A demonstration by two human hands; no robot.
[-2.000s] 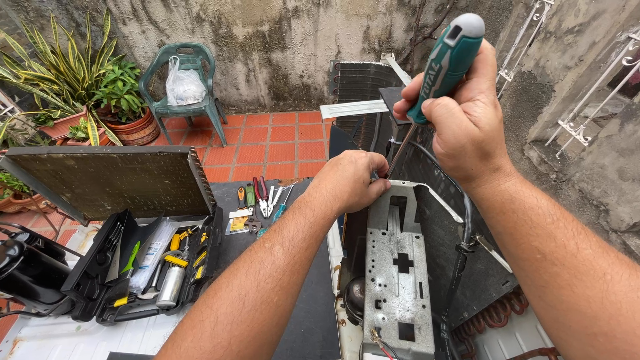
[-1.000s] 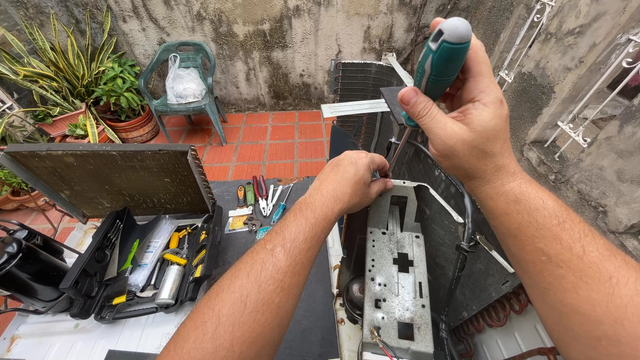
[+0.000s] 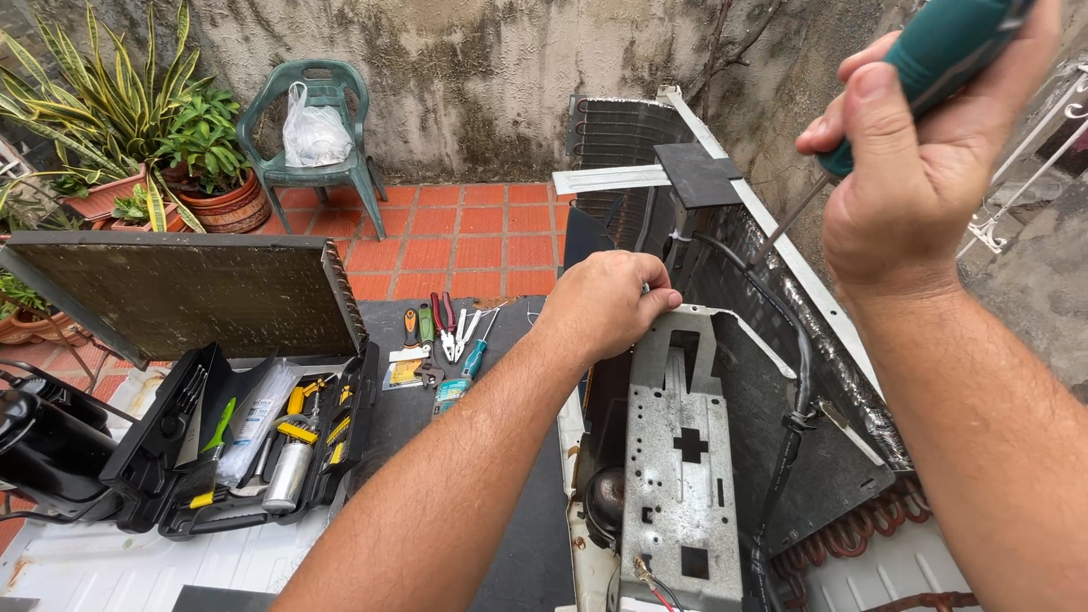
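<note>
My right hand (image 3: 926, 153) is raised at the upper right, closed around the teal handle of a screwdriver (image 3: 926, 76). Its shaft points down and left in front of the air conditioner's finned coil (image 3: 816, 297), clear of the metal bracket. My left hand (image 3: 612, 297) is at the top end of the perforated galvanized bracket (image 3: 680, 459), thumb and index finger pinched together; whether something small is between them cannot be told. Beside the bracket runs a black cable (image 3: 795, 382), and a dark rounded part (image 3: 605, 501) sits at its lower left.
Pliers (image 3: 444, 327), a small screwdriver (image 3: 476, 353) and other tools lie on the dark surface. Left of them are an open toolbox (image 3: 187, 527), a detached finned coil (image 3: 187, 297) and black cylinders (image 3: 51, 450). Behind stand a green plastic chair (image 3: 310, 170) and potted plants (image 3: 204, 153).
My right hand has moved up and right with the screwdriver, whose shaft was by my left fingertips before and is now away from them. My left hand has stayed at the bracket's top.
</note>
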